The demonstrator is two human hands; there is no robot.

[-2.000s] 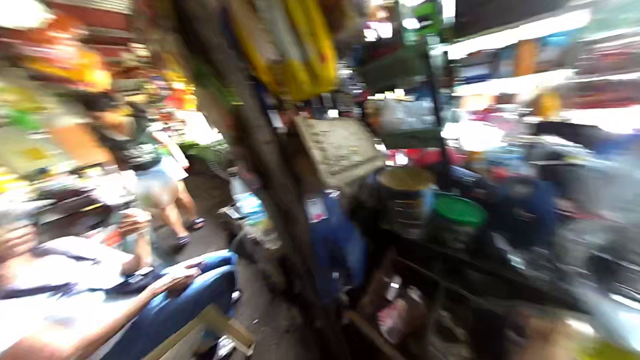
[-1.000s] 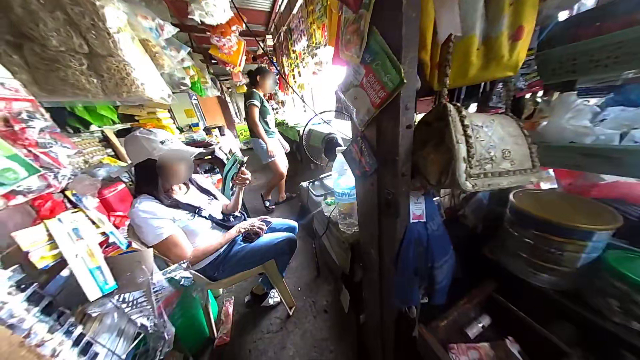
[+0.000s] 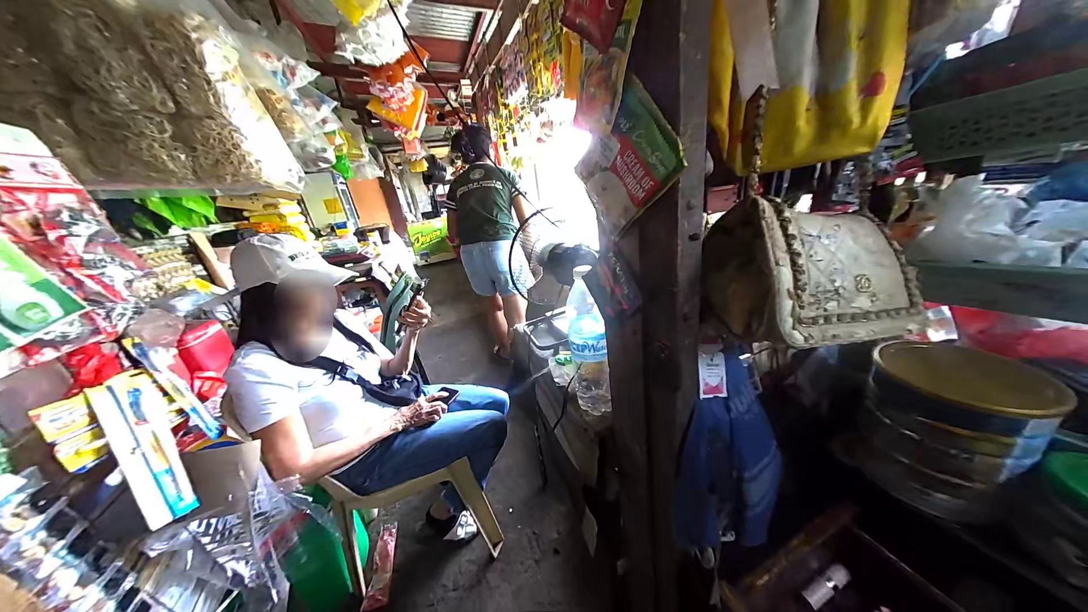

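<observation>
Neither my left hand nor my right hand shows in the head view. Nearest on the right, a worn pale handbag [image 3: 850, 272] hangs from its strap beside a dark wooden post [image 3: 659, 382]. Blue denim cloth [image 3: 733, 459] with a tag hangs below and left of the bag. A large round tin [image 3: 960, 425] with a yellowish lid stands under the bag. A plastic bottle [image 3: 588, 348], partly filled, stands left of the post, on a surface next to an electric fan [image 3: 565, 263].
A seated person [image 3: 314, 382] in a plastic chair [image 3: 476, 506] holds a phone. Another person [image 3: 489, 221] stands farther down the aisle. Packed goods and a cardboard box [image 3: 208, 484] line the left. A wooden drawer or crate [image 3: 807, 552] is low at right; green baskets [image 3: 1003, 285] are above.
The standing person has turned their back and is farther down the aisle. The seated person's raised hand with the phone has shifted slightly. The view swung right to left at first, then steadied.
</observation>
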